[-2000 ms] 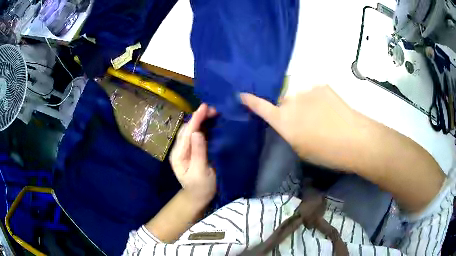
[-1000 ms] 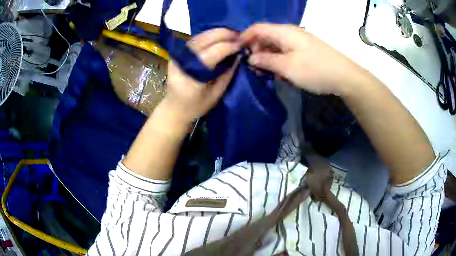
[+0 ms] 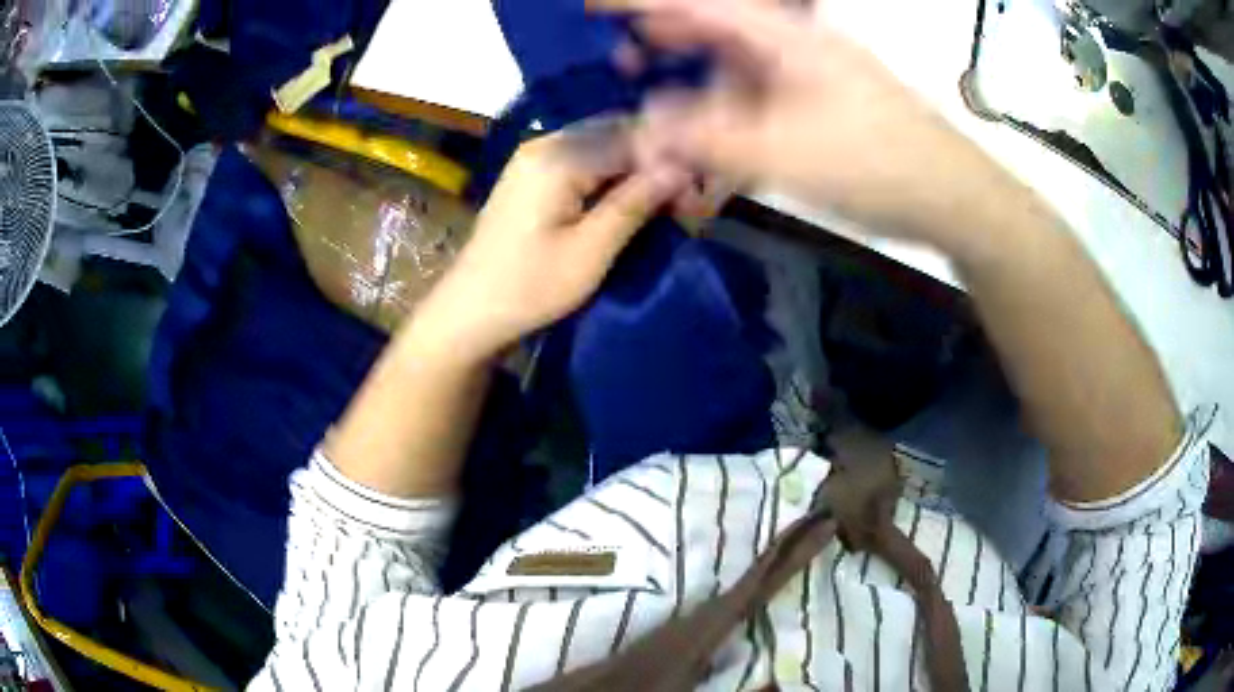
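A dark blue garment piece [image 3: 663, 358] hangs from the white table's front edge down to the lap. My left hand [image 3: 562, 230] pinches the blue cloth near its fingertips at the upper centre. My right hand [image 3: 771, 122] is blurred, just above and to the right of the left fingertips, its fingers spread; whether it touches the cloth cannot be told. The cloth beyond the hands is partly hidden by them.
White machine table [image 3: 1069, 203] at right, with metal plate parts [image 3: 1087, 57] and black scissors [image 3: 1204, 223] on it. At left are a yellow tube frame [image 3: 366, 146], more blue cloth [image 3: 257, 352] draped down, a plastic-wrapped brown surface [image 3: 393, 243], a white tag [image 3: 313, 76] and a fan [image 3: 25, 210].
Both hands moved up from the lower cloth and came together on it. Since one second ago, the right hand has lifted and spread its fingers, and the cloth has shifted, baring the table's edge.
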